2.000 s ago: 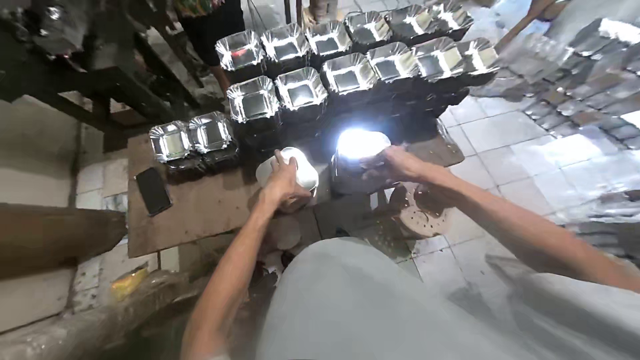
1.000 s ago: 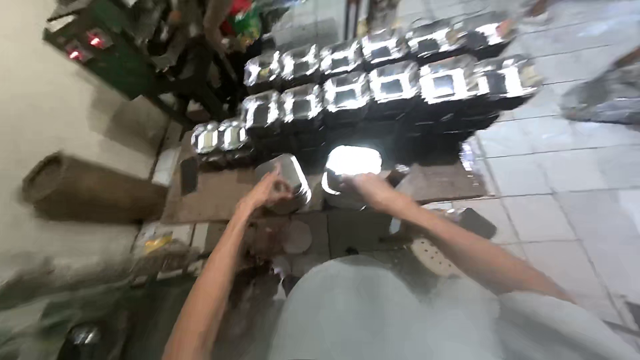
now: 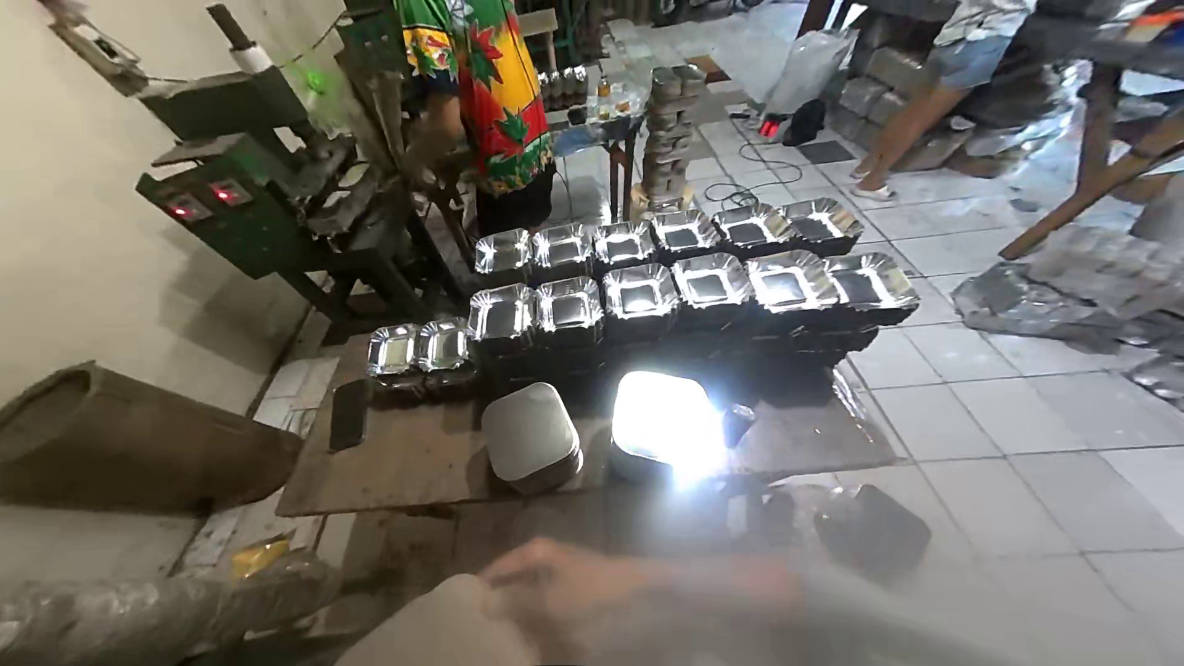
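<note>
My right hand (image 3: pixel 564 578) is blurred low in the middle, over my grey clothing; whether it holds anything cannot be told. I do not see my left hand. Beyond my right hand, a stack of rounded-square pieces with a dull pale top (image 3: pixel 530 430) stands on the low board (image 3: pixel 416 462). To its right is a similar stack with a brightly glaring top (image 3: pixel 659 416). Neither stack is touched. Behind them, stacked crimped-rim foil trays stand in two long rows (image 3: pixel 641 294), with two smaller stacks (image 3: pixel 392 351) at the left end.
A dark phone (image 3: pixel 349 415) lies at the board's left. Left are a green machine with red lights (image 3: pixel 222 208) and a large brown cylinder (image 3: pixel 139 439). A person in a patterned shirt (image 3: pixel 490 92) stands behind the rows. Plastic-wrapped goods (image 3: pixel 1045 296) lie on the tiled floor.
Both hands have left the two rounded-square stacks. My right hand has come back toward my body, and my left hand has gone out of sight. The view has tilted up.
</note>
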